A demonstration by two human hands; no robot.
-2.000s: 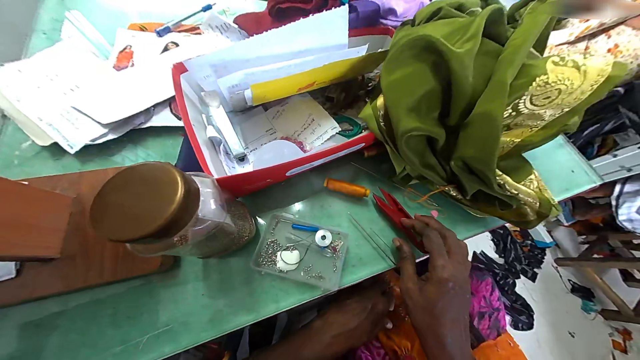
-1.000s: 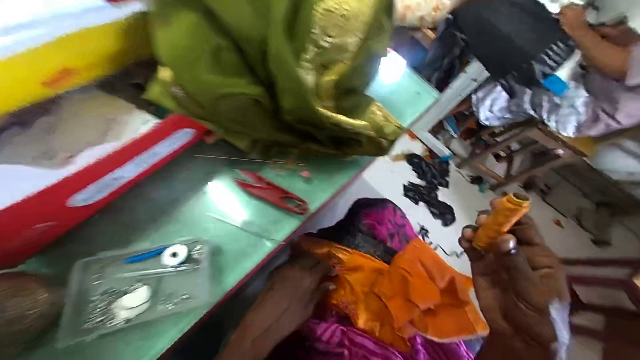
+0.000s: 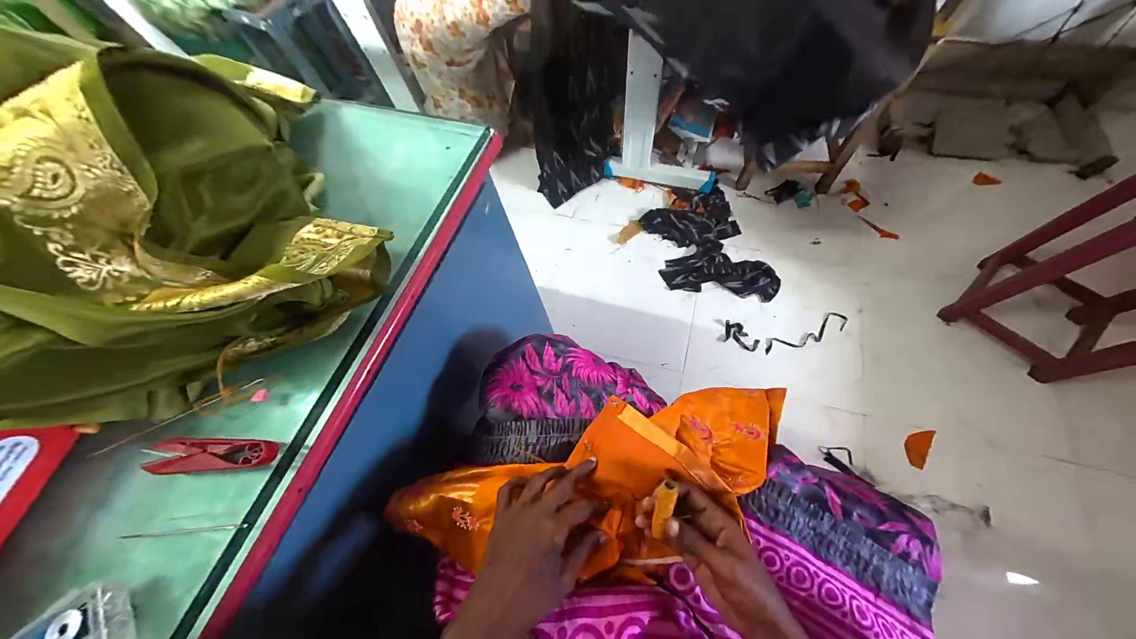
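Orange embroidered fabric [image 3: 621, 444] lies across the lap, over pink and dark patterned clothing. My left hand [image 3: 537, 541] rests on it with bent fingers at a fold; whether they pinch the cloth is unclear. Close by on the right, my right hand [image 3: 710, 541] grips an orange thread spool [image 3: 664, 508] upright between thumb and fingers, just above the cloth. On the glass-topped table at left lie red thread snips [image 3: 211, 454] and a thin needle-like metal rod [image 3: 182, 532].
Olive green cloth with gold work [image 3: 177, 231] is heaped on the table [image 3: 399, 142], whose red edge runs beside the lap. A plastic box [image 3: 80, 617] sits at lower left. Black scraps [image 3: 710, 257] litter the floor; a dark red stool [image 3: 1056, 293] stands right.
The spool, on the table two seconds ago, is now in my right hand and has come down from the right to the orange fabric near my left hand. The view has swung right.
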